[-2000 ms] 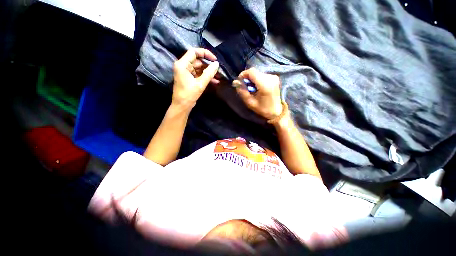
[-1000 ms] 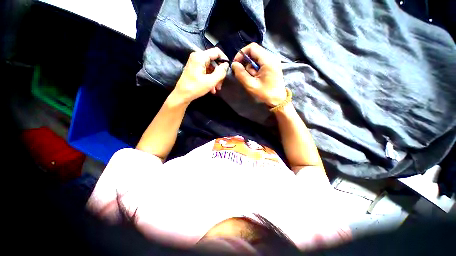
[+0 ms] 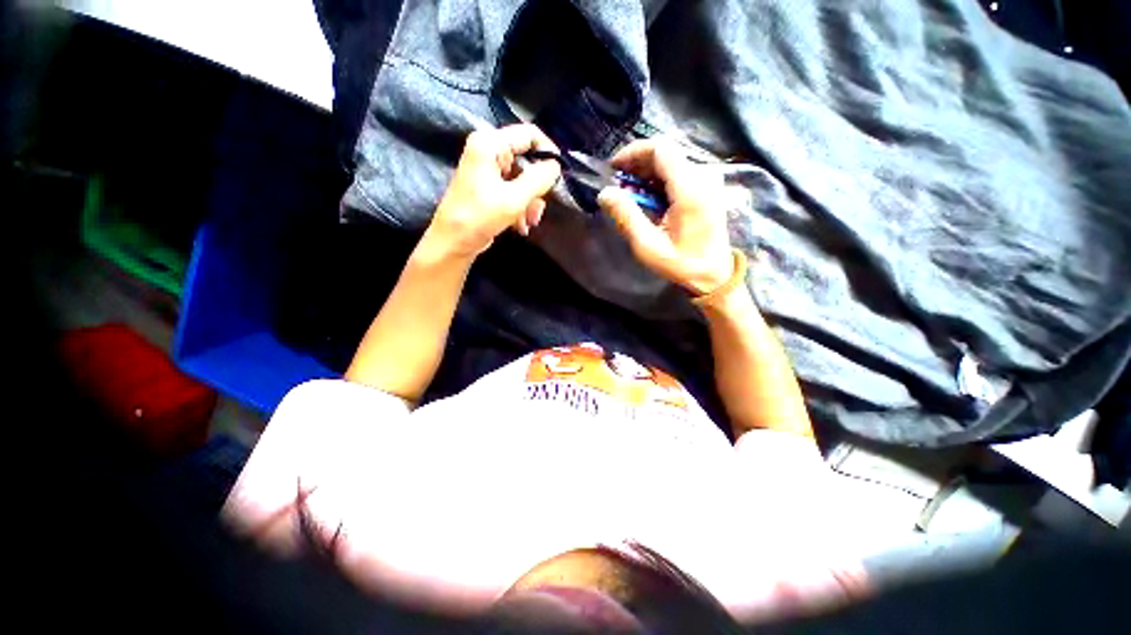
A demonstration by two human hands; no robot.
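The denim garment lies spread with its pale grey-blue inside up, with a dark opening near the top middle. My left hand pinches a dark edge of the garment at the lower rim of this opening. My right hand holds thread snips with a blue grip; the metal blades point left, close to the pinched edge. Whether the blades touch the cloth cannot be told. A small white label shows on the garment at the right.
A blue bin stands on the floor at left, with a green crate and a red crate beyond it. White table surface shows at upper left. Dark cloth lies at the upper right corner.
My right hand has drawn a little to the right from my left hand, and the snips' blades now show between them. My left hand keeps its pinch, nearly unmoved since one second ago.
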